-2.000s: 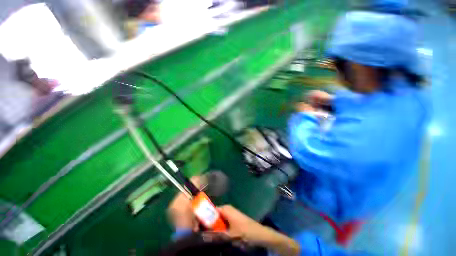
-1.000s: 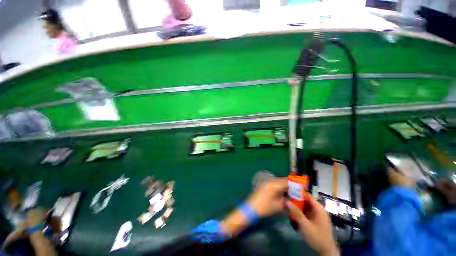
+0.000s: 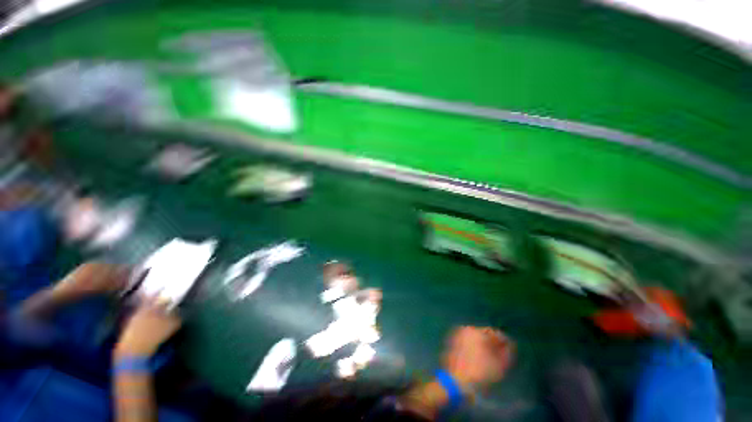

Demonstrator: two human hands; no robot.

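Observation:
The picture is strongly blurred. My left hand [image 3: 478, 354], with a blue wrist strap, is over the dark green bench at the lower centre; its fingers look curled, and I cannot tell whether it holds anything. My right hand [image 3: 651, 315] is at the lower right, in a blue sleeve, and appears closed around the orange screwdriver [image 3: 612, 321]. An open tablet unit [image 3: 466, 239] with an orange strip lies above my left hand. A second unit [image 3: 581, 268] lies just beyond the screwdriver.
Small white and tan pieces [image 3: 350, 325] lie left of my left hand, beside white strips [image 3: 260, 268] and a white card [image 3: 274, 367]. A neighbour's hands [image 3: 148, 330] hold a pale tablet unit [image 3: 177, 268] at the left. More units lie by the green partition [image 3: 495, 140].
The view has swung left and down. My hands, together at the screwdriver before, are now apart. The orange screwdriver appears tilted, and its hanging coil is out of view.

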